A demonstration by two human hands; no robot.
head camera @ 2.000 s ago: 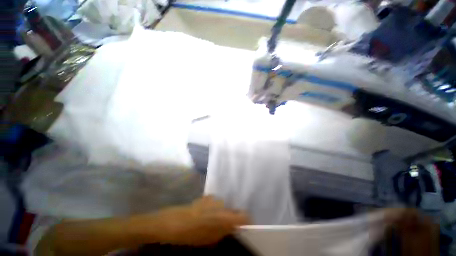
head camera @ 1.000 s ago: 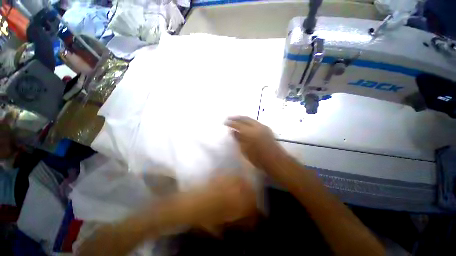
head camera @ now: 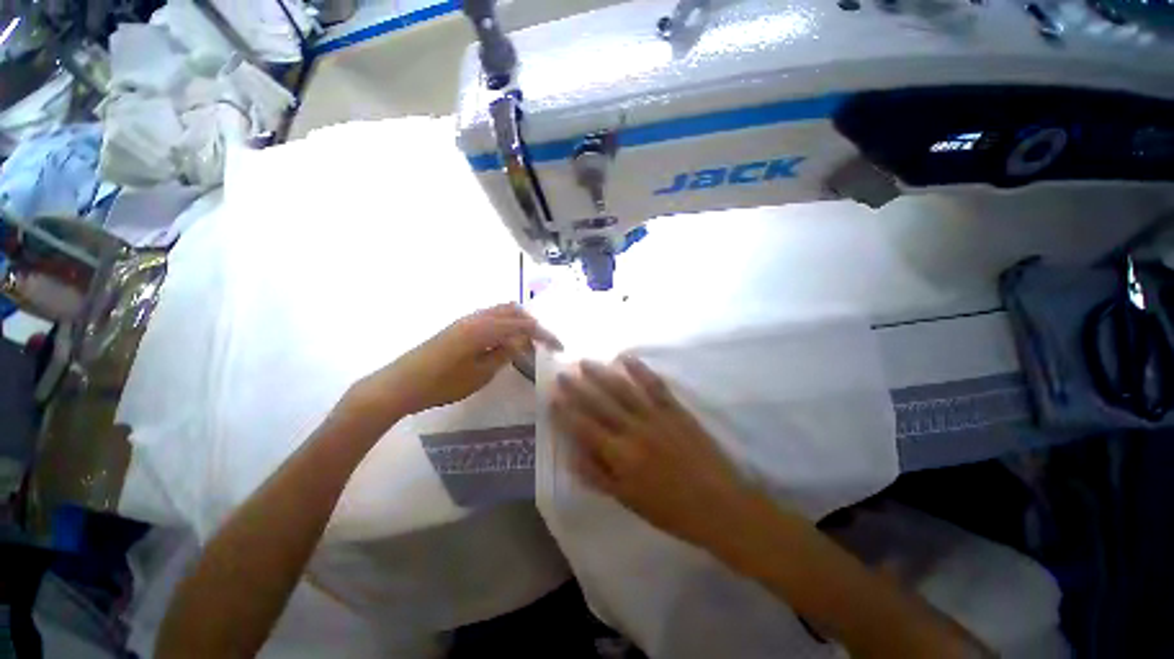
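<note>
A white cloth panel (head camera: 773, 425) lies below and right of the needle area of the white JACK sewing machine (head camera: 734, 155) and hangs over the table's front edge. My left hand (head camera: 496, 345) is at the panel's left edge, its fingertips just in front of the presser foot area. My right hand (head camera: 624, 431) rests on the panel with fingers spread, close beside the left fingertips. Glare hides the needle and the cloth edge there. Whether the left fingers pinch the cloth is not clear.
Larger white panels (head camera: 296, 270) spread left of the needle and hang over the front edge. A measuring tape (head camera: 959, 415) runs along that edge. A grey cloth with black-handled scissors (head camera: 1127, 348) is at right. Cloth heaps (head camera: 180, 110) and a plastic-wrapped item (head camera: 97, 399) are at left.
A white panel now lies below and right of the needle, where bare table showed. Both hands have moved from the left pile to the panel near the presser foot. The view has shifted too.
</note>
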